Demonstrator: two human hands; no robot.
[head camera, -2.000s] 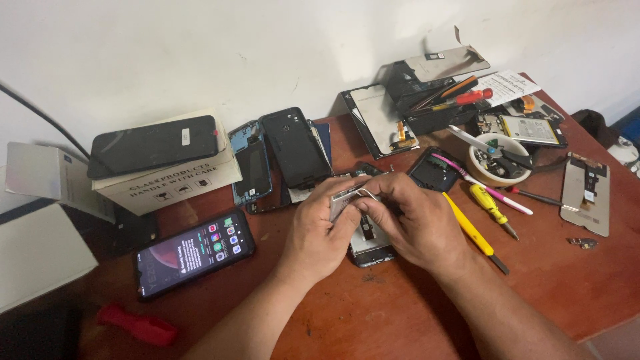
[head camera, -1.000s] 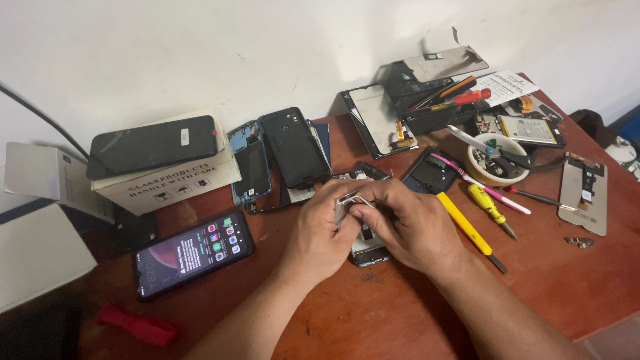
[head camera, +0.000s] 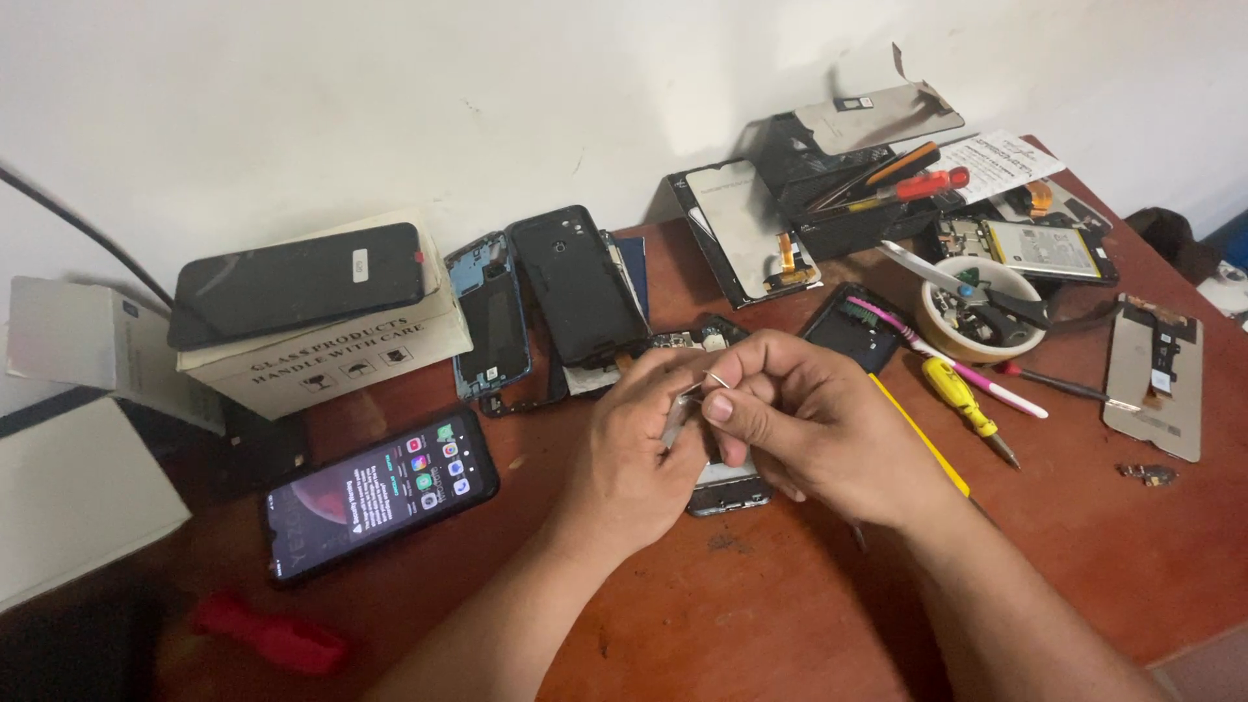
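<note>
My left hand (head camera: 643, 453) holds a small metallic part (head camera: 682, 414), mostly hidden by the fingers. Close against it, my right hand (head camera: 829, 429) pinches a thin pale strip or wire (head camera: 717, 378) between thumb and forefinger. Beneath both hands lies an opened phone (head camera: 729, 495), its lower end and some inner parts showing. A yellow-handled tool (head camera: 921, 434) lies beside my right hand, partly covered by it. Left of my hands, a phone with a lit screen (head camera: 380, 497) rests on the table.
Behind my hands are a black back cover (head camera: 577, 283) and a blue phone frame (head camera: 490, 317). To the right are a white bowl of small parts (head camera: 980, 336), a pink toothbrush (head camera: 975, 375), a yellow screwdriver (head camera: 965, 405) and a loose display (head camera: 1155, 375). A cardboard box (head camera: 331, 366) stands left.
My right hand's fingers have shifted around the thin strip, and more of the thumb shows. Both hands stay close together over the opened phone.
</note>
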